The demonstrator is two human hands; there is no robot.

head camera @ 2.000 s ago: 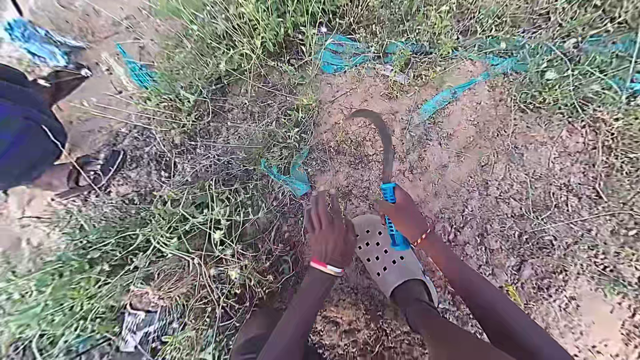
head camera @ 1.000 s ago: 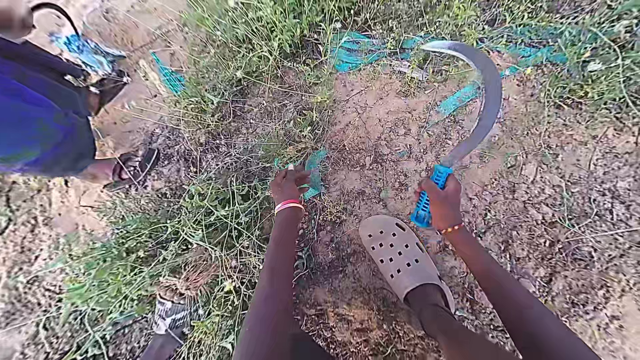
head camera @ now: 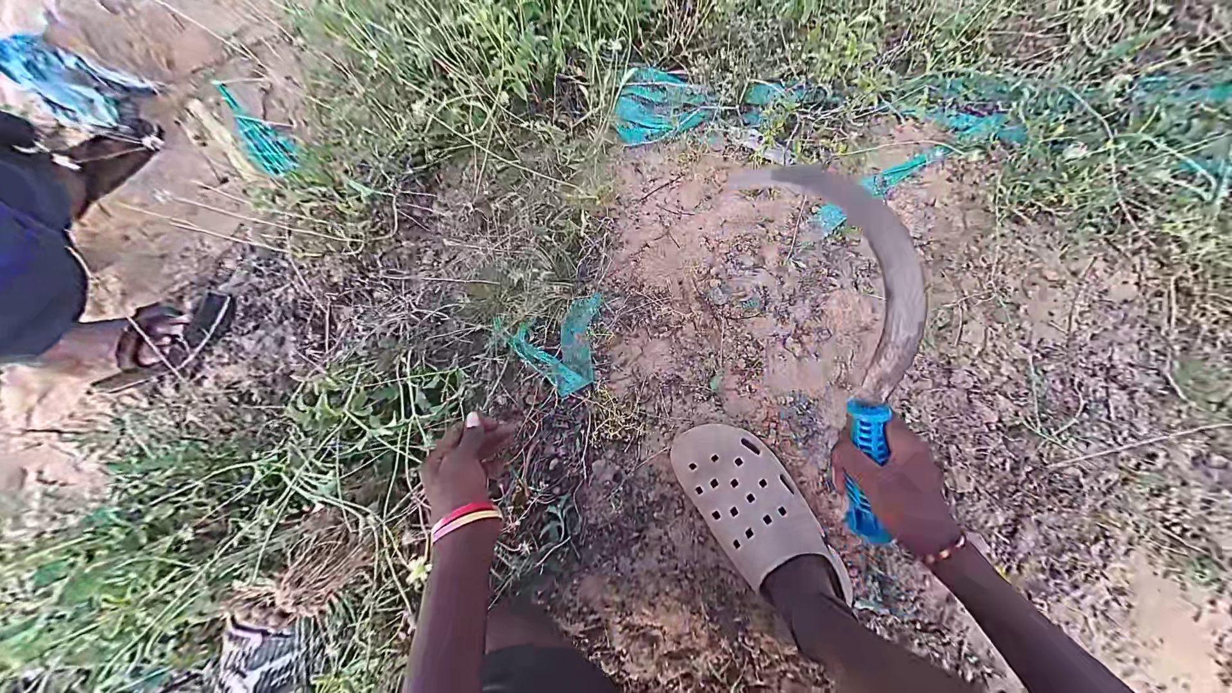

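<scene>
My right hand [head camera: 895, 481] grips the blue plastic handle of a sickle [head camera: 900, 279], right of my foot. The curved metal blade points up and bends to the left over bare soil, its tip blurred. My left hand [head camera: 467, 462] is low over the weeds [head camera: 375, 404] left of my foot, fingers bent; whether it holds any stems I cannot tell. Just above and right of that hand, a torn strip of teal netting [head camera: 568, 356] lies on the ground. A beige perforated clog [head camera: 751, 500] is on my foot between the hands.
Another person's sandalled foot [head camera: 159, 337] and dark clothing [head camera: 34, 241] are at the left. More teal netting [head camera: 659, 106] runs along the grass at the top. A blue and white cloth or plastic piece [head camera: 67, 82] lies top left, and uprooted dry roots [head camera: 322, 568] lie lower left.
My left hand has moved from beside the teal strip to the weeds at its lower left. The sickle stays in my right hand, its blade raised from its place two seconds ago.
</scene>
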